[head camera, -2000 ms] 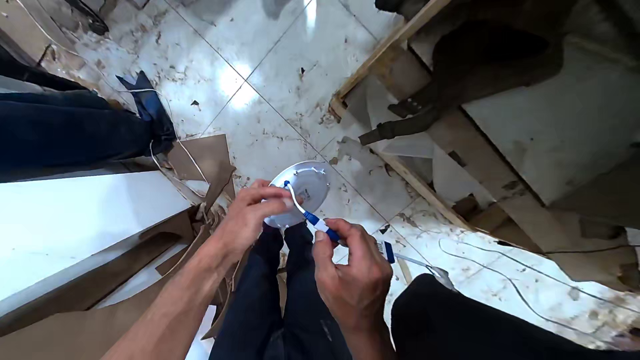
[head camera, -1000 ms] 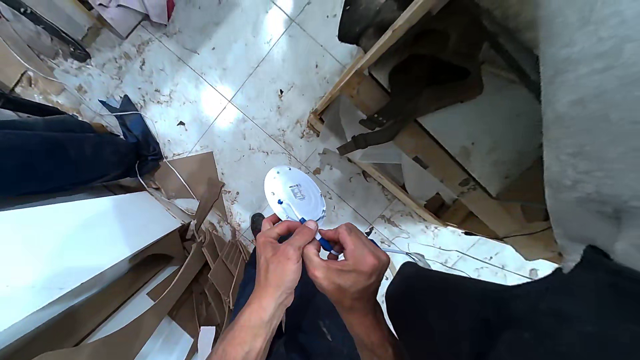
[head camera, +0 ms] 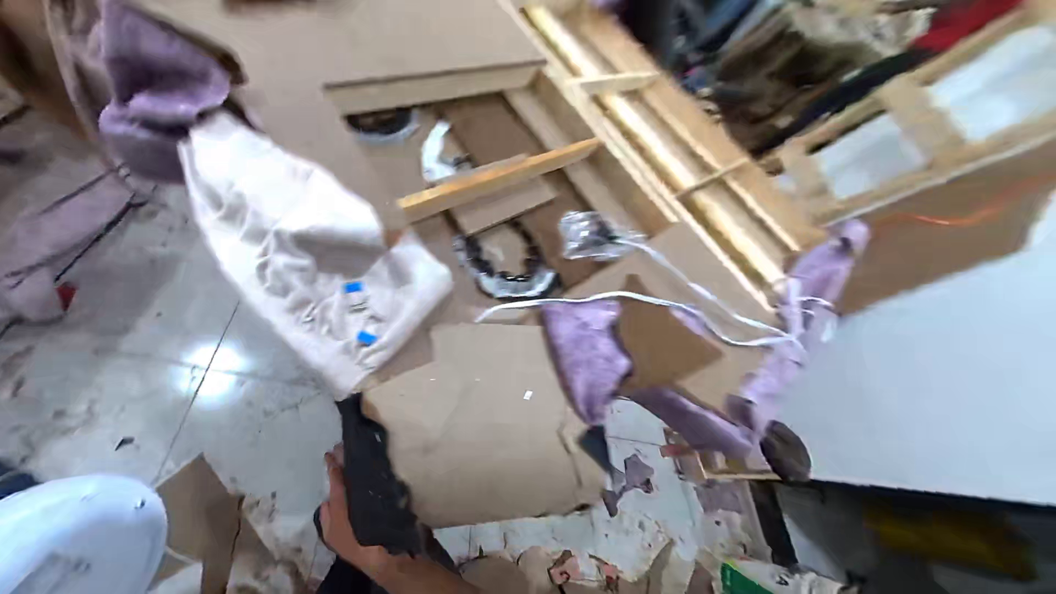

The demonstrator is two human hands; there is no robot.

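What appears to be my right hand (head camera: 351, 528) is at the bottom, beside the edge of a black padded piece (head camera: 379, 478); its fingers are partly hidden and its grip is unclear. My left hand is out of view. A round white plastic disc (head camera: 91, 532) shows at the lower left, with no hand visible on it. Two small blue-ended connectors (head camera: 356, 301) lie on a crumpled whitish cloth (head camera: 280, 223). Right of them, a white cable (head camera: 627, 297) runs over cardboard and purple cloth. A clear-wrapped part (head camera: 590, 235) and a curved black-and-white part (head camera: 507, 268) lie in a wooden-framed recess.
A wooden frame (head camera: 660, 148) crosses the upper middle. A brown cardboard piece (head camera: 487, 421) lies below the recess. A large white panel (head camera: 932, 363) fills the right side. Purple cloth (head camera: 157, 91) hangs at the upper left, and scraps litter the tiled floor (head camera: 206, 330).
The view has swung far over to a cluttered wooden frame. Both hands were together at the disc and a blue connector before; now one hand shows, away from the disc.
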